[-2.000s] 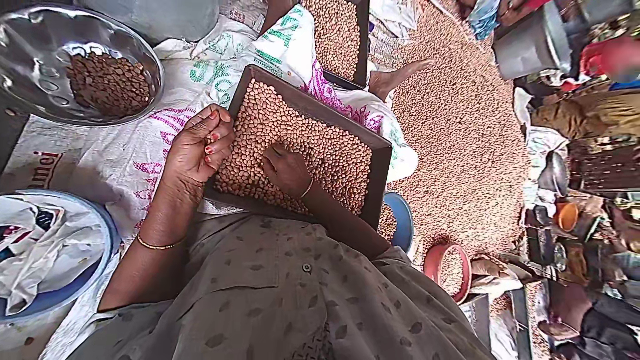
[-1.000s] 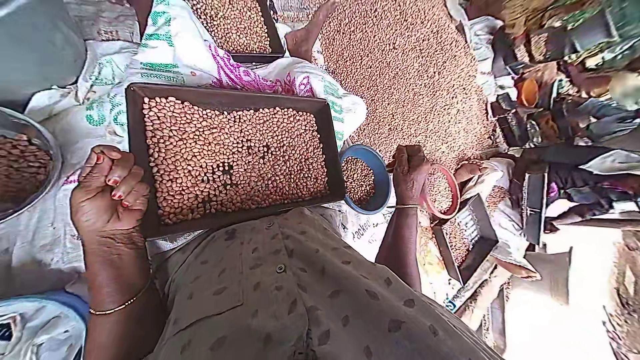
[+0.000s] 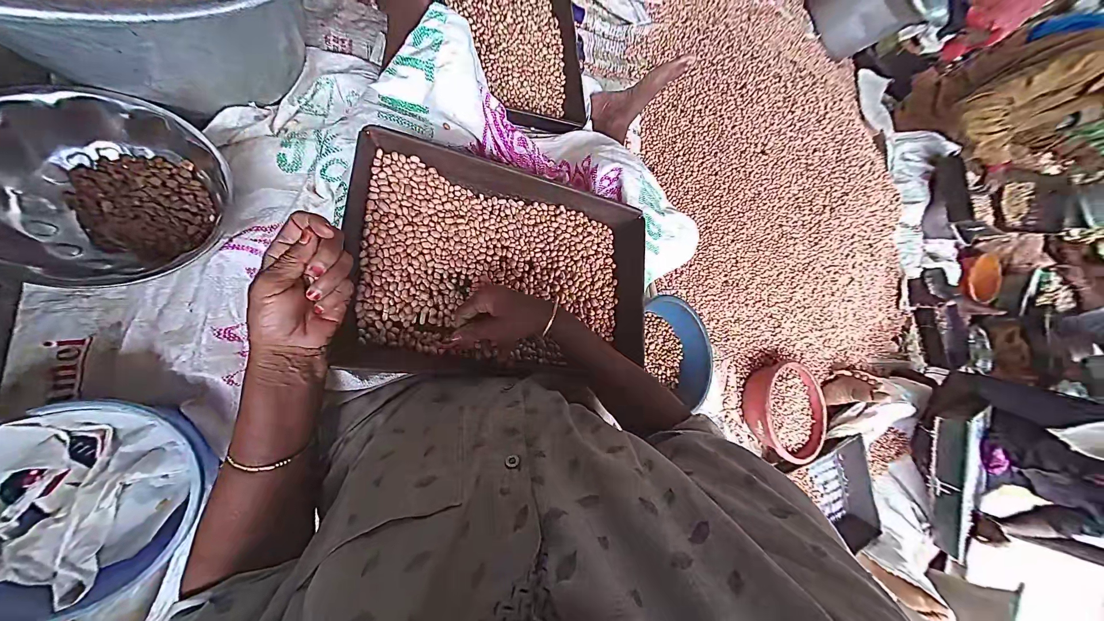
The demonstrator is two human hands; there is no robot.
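Observation:
A dark rectangular tray [image 3: 496, 185] full of shelled peanuts [image 3: 483, 233] lies across my lap. My left hand [image 3: 302, 280] is raised at the tray's left edge with its fingers curled in; whether something small is inside cannot be told. Inside the tray, my right hand [image 3: 500, 317] reaches down among the peanuts near the front side, thumb and fingertips at the nuts. What its fingertips hold, if anything, is hidden. A blue bowl [image 3: 694, 336] with peanuts stands just right of the tray, and a red bowl [image 3: 759, 405] of peanuts is farther right.
A metal bowl [image 3: 194, 129] holds dark pieces at the left, below a large metal pot [image 3: 172, 52]. A blue tub [image 3: 185, 483] with a plastic bag sits lower left. Woven sacks [image 3: 302, 155] surround the tray. Beyond are a large peanut heap [image 3: 768, 190], another tray [image 3: 539, 121] and a bare foot [image 3: 630, 99].
My right hand, near the red bowl one second ago, is back in the tray among the peanuts. My left hand remains curled beside the tray's left edge. The view has shifted.

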